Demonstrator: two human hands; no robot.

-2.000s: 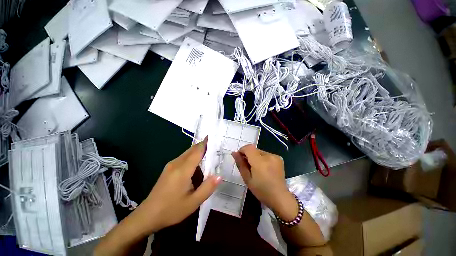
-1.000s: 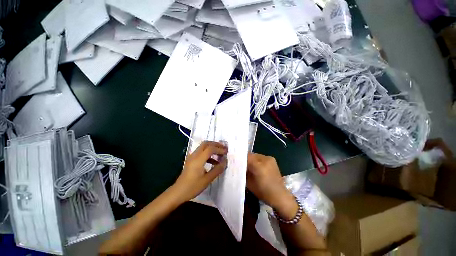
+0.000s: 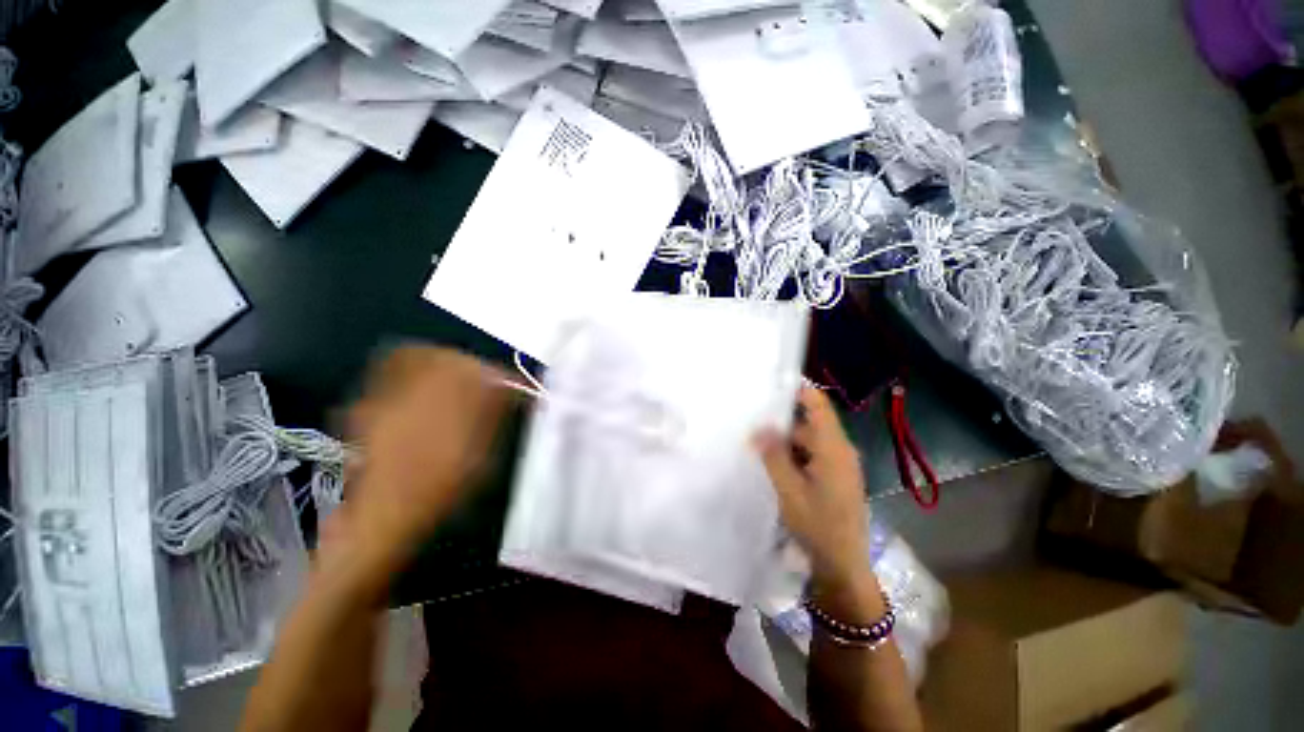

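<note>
A white panel (image 3: 658, 472), blurred, lies flat in front of me over a second panel whose edge shows below it. My right hand (image 3: 822, 479) grips its right edge, with the thumb on top. My left hand (image 3: 429, 429) is off the panel to the left and strongly blurred; its fingers cannot be made out. A thin white cable (image 3: 526, 378) runs between the left hand and the panel's upper left edge. Another white panel (image 3: 558, 229) with a small grey printed patch lies just behind.
Many white panels (image 3: 293, 122) are piled at the back. Standing panels (image 3: 93, 529) with a cable hank (image 3: 229, 493) are at left. Loose white cables (image 3: 779, 236), a clear bag of cables (image 3: 1101, 343), a red strap (image 3: 912, 451) and a cardboard box (image 3: 1094, 651) are at right.
The upright panel has been laid down flat over the other one. My left hand has left the panel and moved left. My right hand has moved right to the panel's edge.
</note>
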